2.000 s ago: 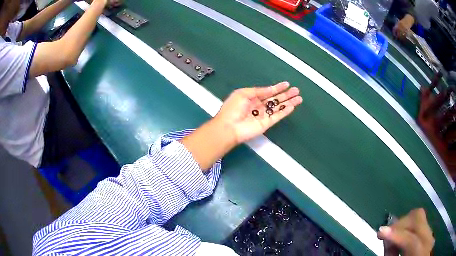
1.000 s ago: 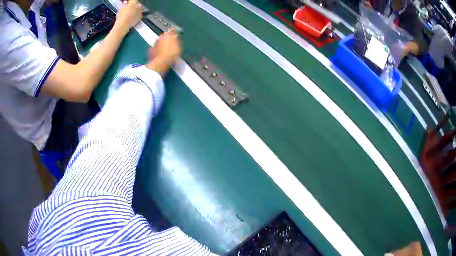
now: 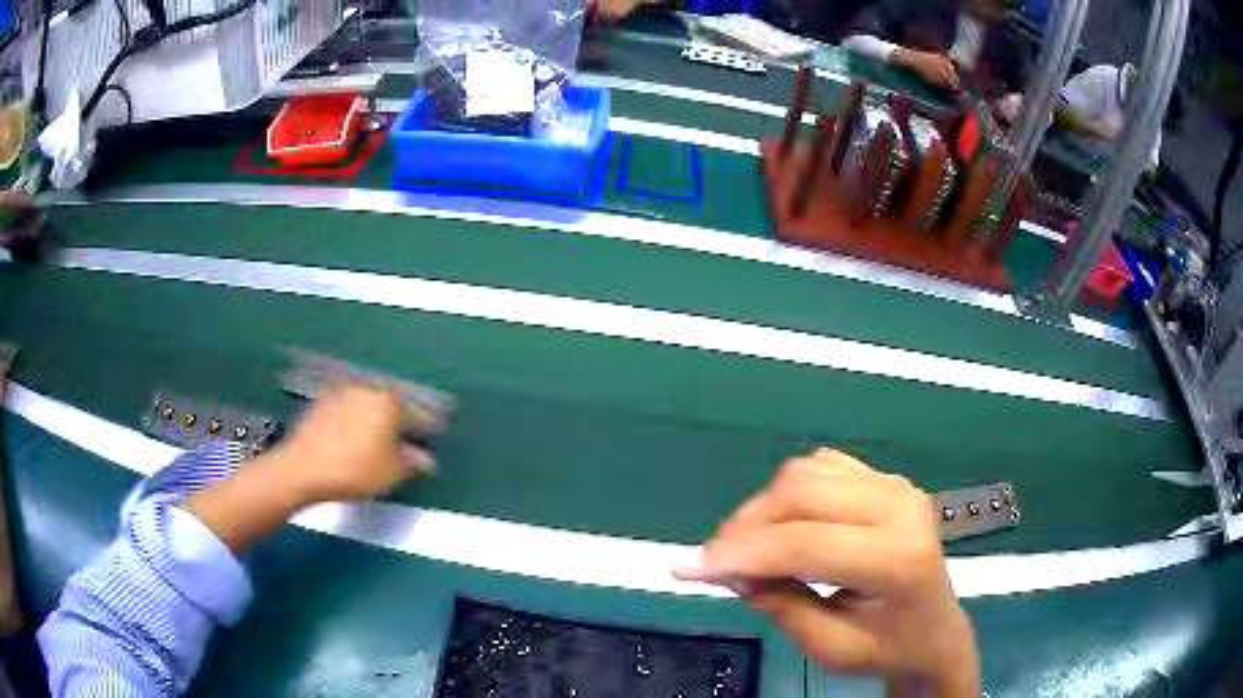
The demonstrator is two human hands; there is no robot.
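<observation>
My left hand (image 3: 341, 447) is at the left, blurred. It is closed on a grey metal plate (image 3: 316, 375), also blurred, just beyond its fingers. Whether rings are in that hand is hidden. My right hand (image 3: 852, 566) is at the lower right with curled fingers and fingertips together; nothing shows clearly between them. A second plate with brass-coloured centres (image 3: 205, 420) lies left of my left hand. A third plate (image 3: 981, 510) lies right of my right hand, partly covered by it. The black parts tray (image 3: 586, 664) with small shiny rings is at the bottom.
Across the green conveyor (image 3: 614, 423) with white lines are a red bin (image 3: 316, 127), a blue bin (image 3: 504, 167) holding a clear bag (image 3: 502, 85), and a red-brown rack (image 3: 886, 246). Metal posts (image 3: 1125, 150) stand at the right. Other people's hands (image 3: 927, 66) show at the far side.
The view has swung right. My left hand has moved from the far-left line to a plate; its rings, seen earliest in the open palm, no longer show. My right hand has come further into view.
</observation>
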